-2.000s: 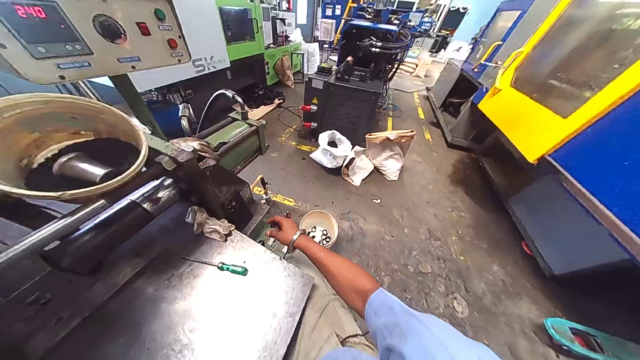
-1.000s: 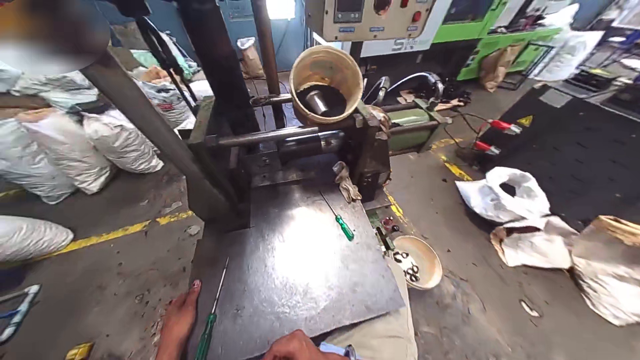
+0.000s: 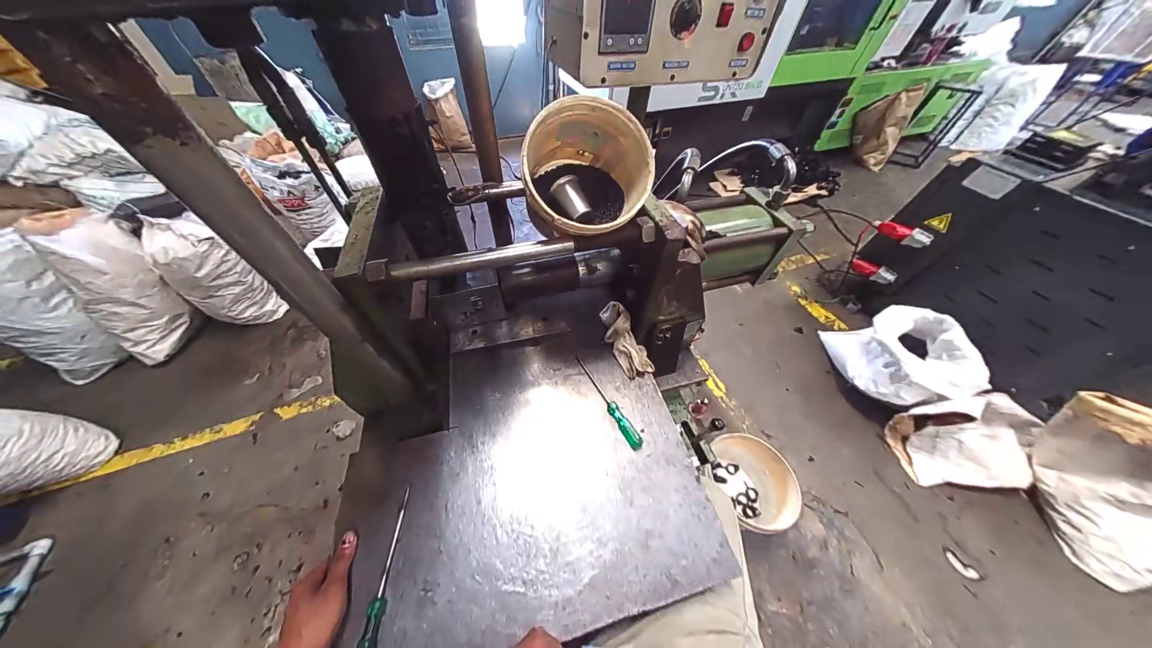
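My left hand (image 3: 317,596) rests at the left edge of the flat metal table plate (image 3: 504,558), thumb up, holding nothing that I can see. Beside it lies a green-handled screwdriver (image 3: 374,619), its shaft pointing away from me. Only a small part of my right hand (image 3: 538,638) shows at the plate's near edge; its fingers are mostly cut off by the frame. A second green-handled screwdriver (image 3: 625,427) lies farther back on the plate, near a crumpled cloth glove (image 3: 625,340).
A tub (image 3: 630,135) of black granules with a metal cup stands behind the plate on the machine. To the right, a round bowl (image 3: 785,486) holds small black rings. A steel post (image 3: 225,198) slants at left. Sacks (image 3: 1087,495) stand on the floor.
The view has swung left since two seconds ago. My right hand, then out beside the bowl of rings, is now at the plate's near edge, lower in view than one second ago.
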